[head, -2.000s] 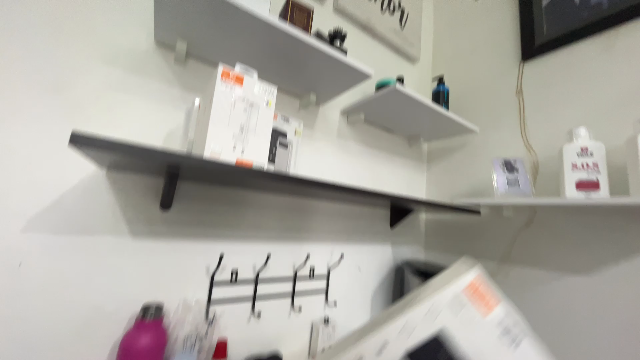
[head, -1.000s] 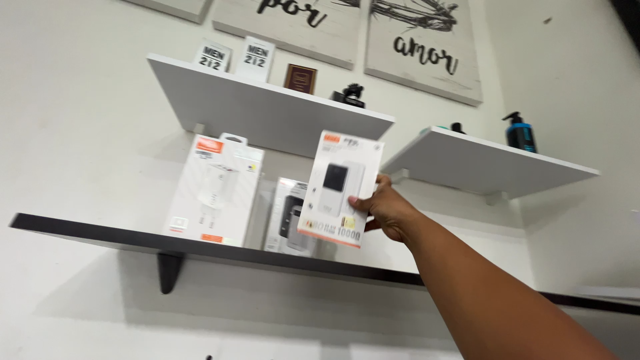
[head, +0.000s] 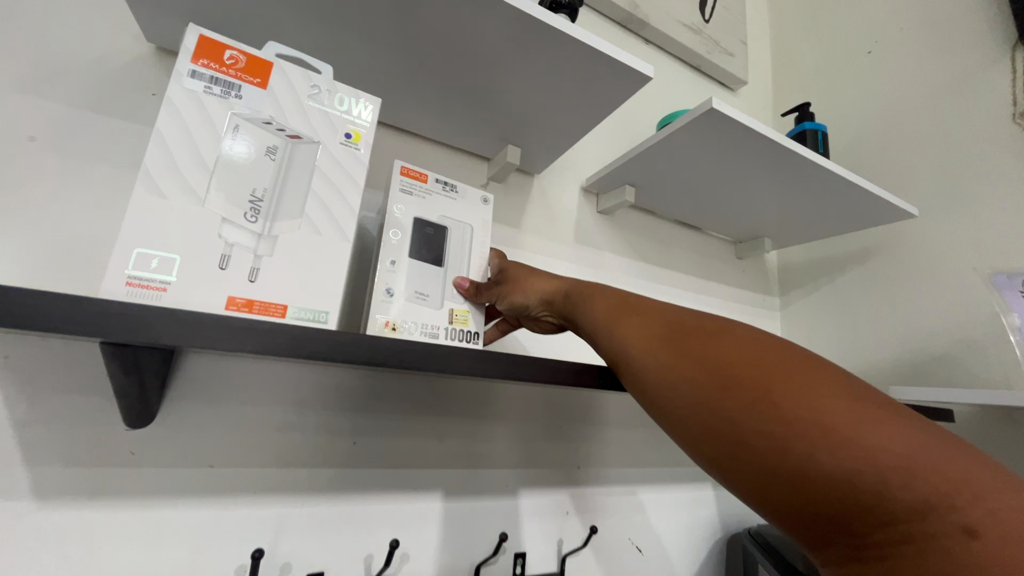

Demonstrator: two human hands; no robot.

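Observation:
My right hand (head: 520, 294) reaches in from the right and grips the right edge of a white power bank box (head: 432, 256), thumb on its front and fingers behind. The box stands upright on the black shelf (head: 384, 352), its picture showing a white power bank with a dark display. Just left of it stands a larger white box (head: 248, 176) for a wall charger, with an orange label and a hang tab. My left hand is out of the frame.
Above hang a grey-white shelf (head: 448, 72) and a smaller one (head: 752, 172) holding a dark pump bottle (head: 808, 132). A black bracket (head: 138, 384) supports the black shelf. Black wall hooks (head: 502, 540) are below, and a dark object (head: 768, 552) is at the lower right.
The power bank box, held up in front of the shelves a second ago, now stands on the black shelf beside the charger box, covering where a smaller box showed. The view is closer.

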